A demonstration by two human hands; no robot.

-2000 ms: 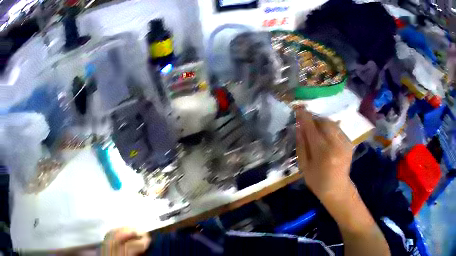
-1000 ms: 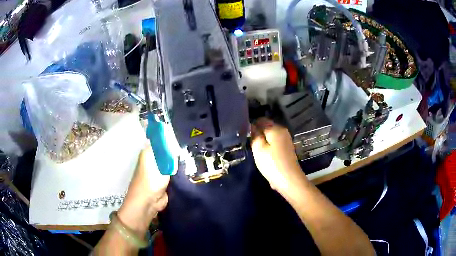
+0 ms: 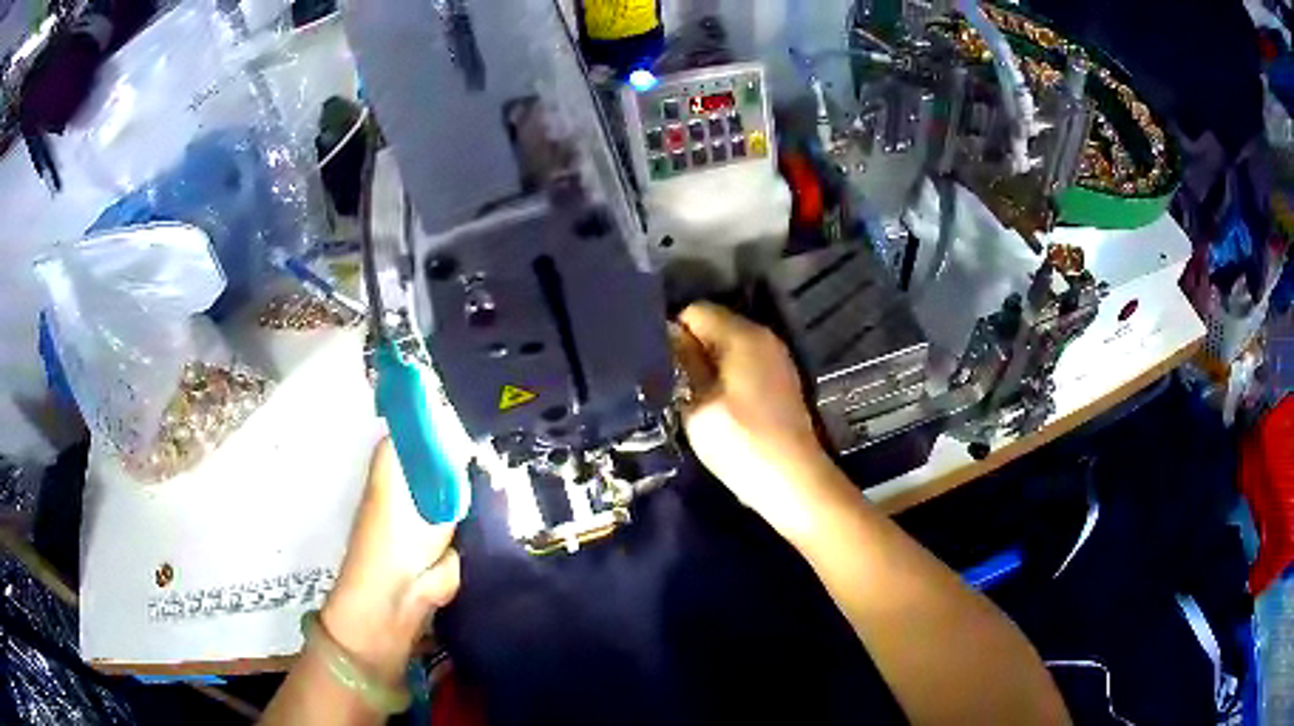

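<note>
A navy-black garment [image 3: 610, 610] lies under the grey button-sewing machine head [image 3: 546, 319] and hangs over the table's front. The shiny button clamp [image 3: 575, 518] sits on the cloth under a bright light. My left hand [image 3: 390, 546] is at the garment's left side, partly behind the teal handle [image 3: 422, 440]; its fingertips are hidden. My right hand [image 3: 738, 390] is just right of the head, its fingers bent at the cloth and partly hidden by the head. No button can be made out in the clamp.
A clear bag of buttons [image 3: 199, 419] and a loose button [image 3: 165, 574] are at left. The control panel [image 3: 705, 125] stands behind. The silver feeder arm [image 3: 1029, 348] and green-rimmed bowl feeder [image 3: 1121, 210] are at right. A red object [image 3: 1270, 489] is at the far right.
The view has swung from the table's right side to the head. The garment now lies under the head, with both hands beside it. Since one second ago, the hands have barely moved.
</note>
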